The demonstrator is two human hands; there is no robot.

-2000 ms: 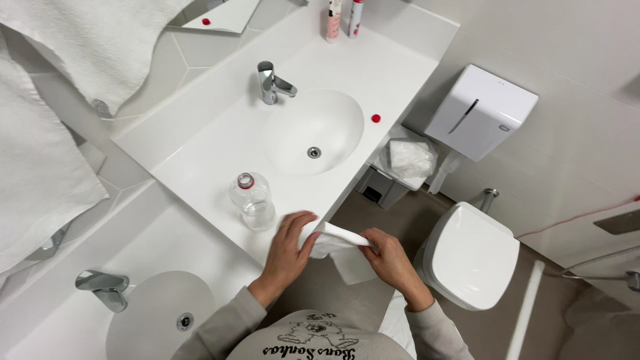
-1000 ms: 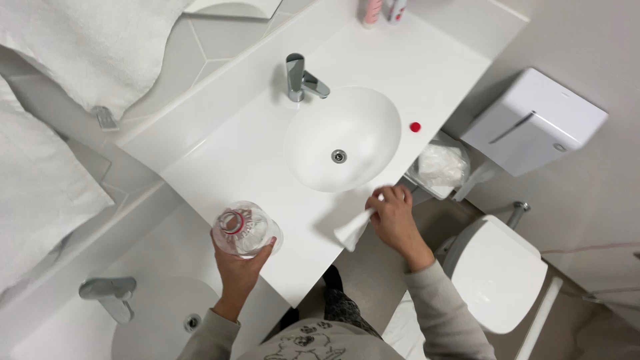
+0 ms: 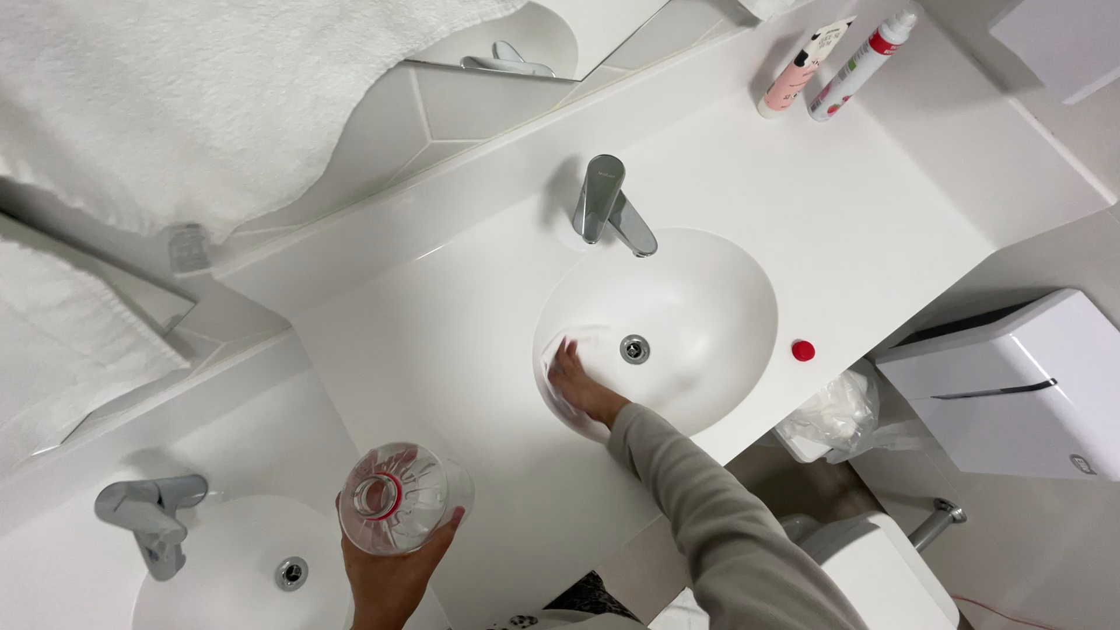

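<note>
My left hand (image 3: pixel 394 560) grips a clear plastic bottle (image 3: pixel 429 499) with a red ring round its uncapped mouth, over the near left part of the white countertop (image 3: pixel 437 350). Inside the oval washbasin (image 3: pixel 709 324), my right hand (image 3: pixel 577 381) presses a white paper or cloth wipe (image 3: pixel 553 354) against the left wall; the wipe is hard to make out against the white basin. A red bottle cap (image 3: pixel 803 351) lies on the counter right of the basin. Behind the basin stands a chrome faucet (image 3: pixel 601 197).
A pink and white tube (image 3: pixel 801 74) and a white spray can (image 3: pixel 857 70) stand at the back. A second faucet (image 3: pixel 149 516) and basin are at lower left. On the right are a dispenser (image 3: pixel 1006 385), a lined bin (image 3: pixel 831 416) and a toilet (image 3: pixel 884 569). Towels (image 3: pixel 175 96) hang upper left.
The bottle stood on the counter two seconds ago, with both my hands on the wipe; my left hand now holds it. My right hand has moved from the counter's front edge into the basin.
</note>
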